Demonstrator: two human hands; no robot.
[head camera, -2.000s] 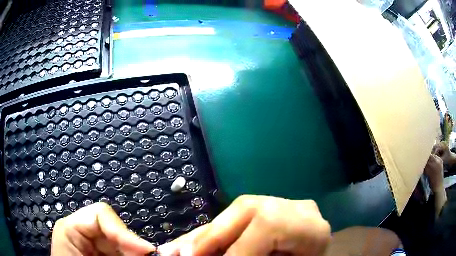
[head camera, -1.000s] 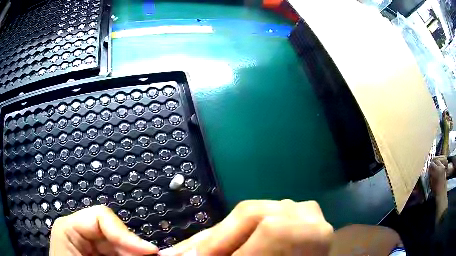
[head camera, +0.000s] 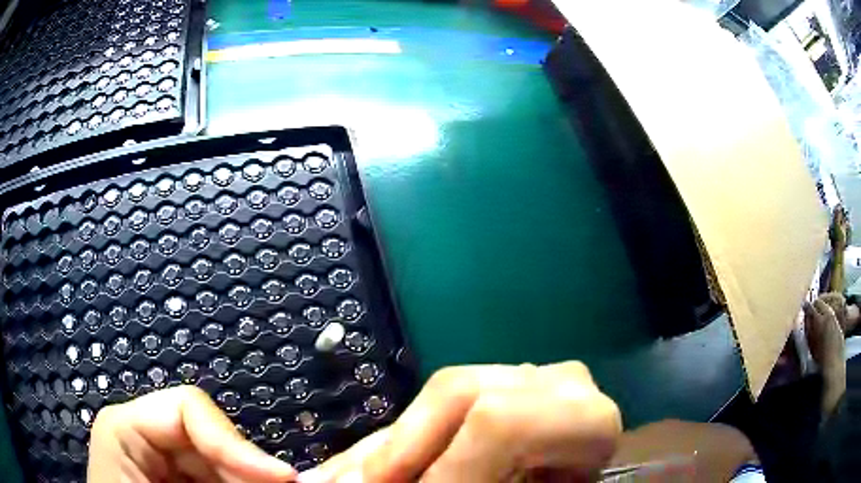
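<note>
My left hand (head camera: 175, 439) and my right hand (head camera: 500, 424) are at the bottom edge, partly cut off. Their fingertips meet over the near part of a black pocketed tray (head camera: 363, 222). A tiny dark part barely shows between the fingertips; its shape is hidden. Thin silver lines, likely tweezers (head camera: 651, 466), stick out behind my right hand over the wrist. Many small round parts (head camera: 326, 218) with shiny rings sit in the tray pockets. A small whitish stub (head camera: 329, 337) lies on the tray's right side.
A second filled black tray (head camera: 196, 75) is at the upper left. A tan cardboard sheet (head camera: 727, 189) covers a black tray stack (head camera: 614, 189) at the right. Glossy green tabletop (head camera: 491, 217) lies between. Another person's hands (head camera: 823, 325) are at the far right edge.
The trays sit slightly higher in view. The thin silver lines now show behind my right hand. The dark part between the fingertips shows less. Both hands stay fingertip to fingertip.
</note>
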